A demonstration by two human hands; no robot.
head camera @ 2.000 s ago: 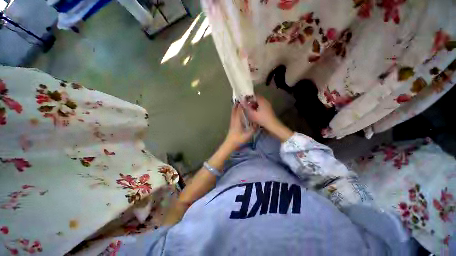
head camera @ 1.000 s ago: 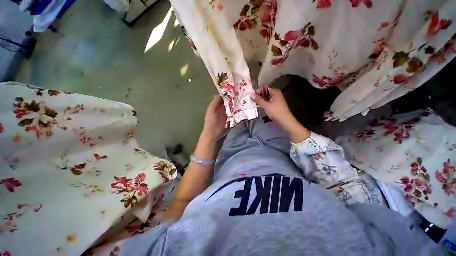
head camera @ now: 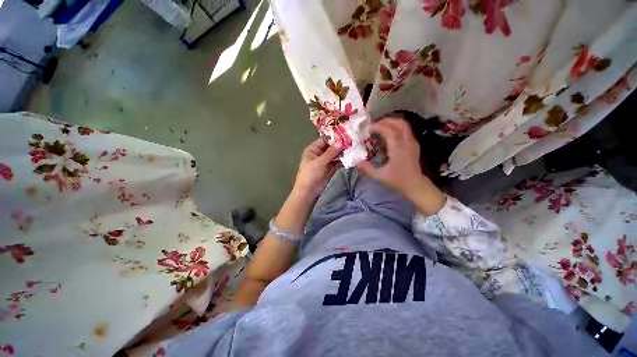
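The floral sleeve (head camera: 318, 63) hangs down from the cream blouse (head camera: 475, 52) towards my lap. Its gathered cuff (head camera: 351, 143) lies between my two hands, with red flowers facing up. My left hand (head camera: 318, 166), with a pale bracelet on its wrist, pinches the cuff's left edge, thumb on top. My right hand (head camera: 399, 155) is at the cuff's right edge, slightly blurred, with curved fingers and a gap between thumb and forefinger. Its fingertips are close to or on the cloth; whether they grip it cannot be told.
More cloth of the same print lies at the left (head camera: 105, 230) and lower right (head camera: 587, 251). A dark shape (head camera: 436, 146) is behind my right hand. The greenish floor (head camera: 160, 104) has bright light patches. A framed stand (head camera: 213, 17) and blue and white cloth are at the upper left.
The hands were together at the cuff, then spread it between them. Now my left thumb is over the cuff's front and my right fingers are raised and curved at its right edge.
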